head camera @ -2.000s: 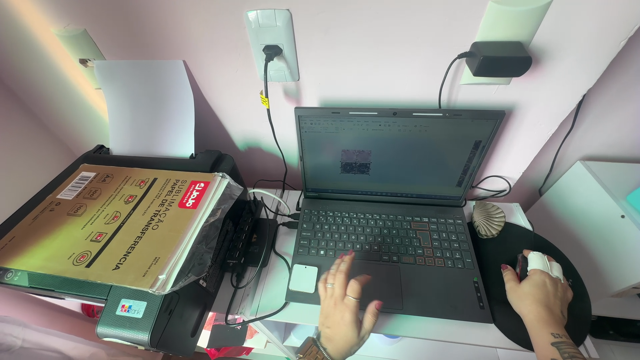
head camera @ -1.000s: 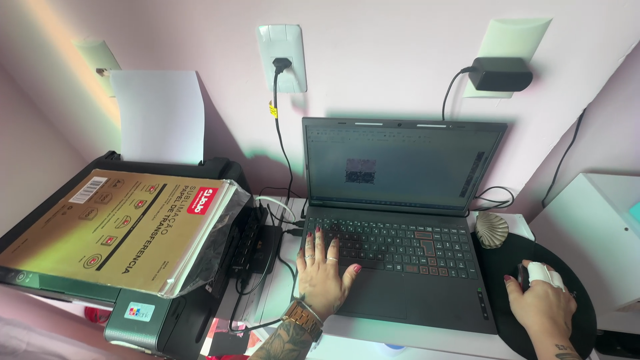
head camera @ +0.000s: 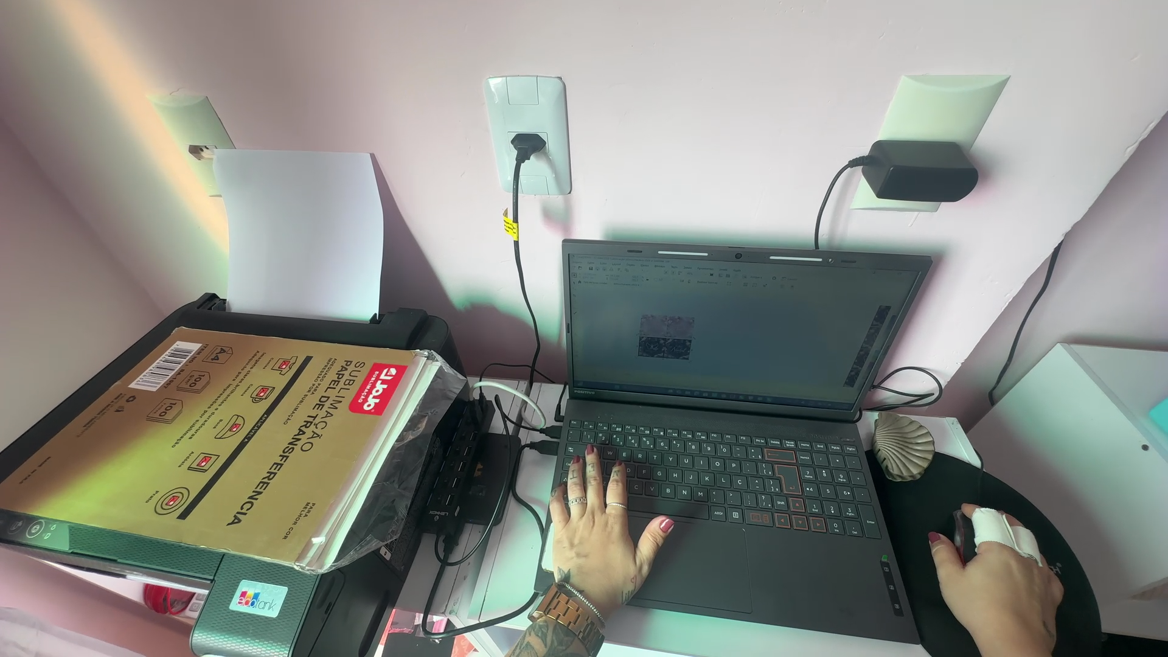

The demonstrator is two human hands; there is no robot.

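A dark laptop [head camera: 693,584] stands unfolded on the white desk, its screen [head camera: 739,338] showing a page with a small two-part picture. My left hand [head camera: 598,538] rests palm down over the left side of the keyboard [head camera: 721,470], fingers spread on the keys, with rings and a wooden watch on the wrist. At the right, my right hand [head camera: 999,575] lies over a dark mouse [head camera: 963,534] on a round black mouse pad [head camera: 1068,557]; a white wrap covers part of its fingers.
On the left, a black printer [head camera: 356,584] holds upright white paper [head camera: 304,233] and bears a pack of sublimation transfer paper [head camera: 219,447]. Cables and a power strip [head camera: 456,474] lie between printer and laptop. A seashell [head camera: 903,447] sits beside the laptop. Wall outlets hold a plug [head camera: 527,146] and an adapter [head camera: 920,171].
Two seconds ago my left hand was near the touchpad; it moved left and up onto the left keys. My right hand stays at the mouse.
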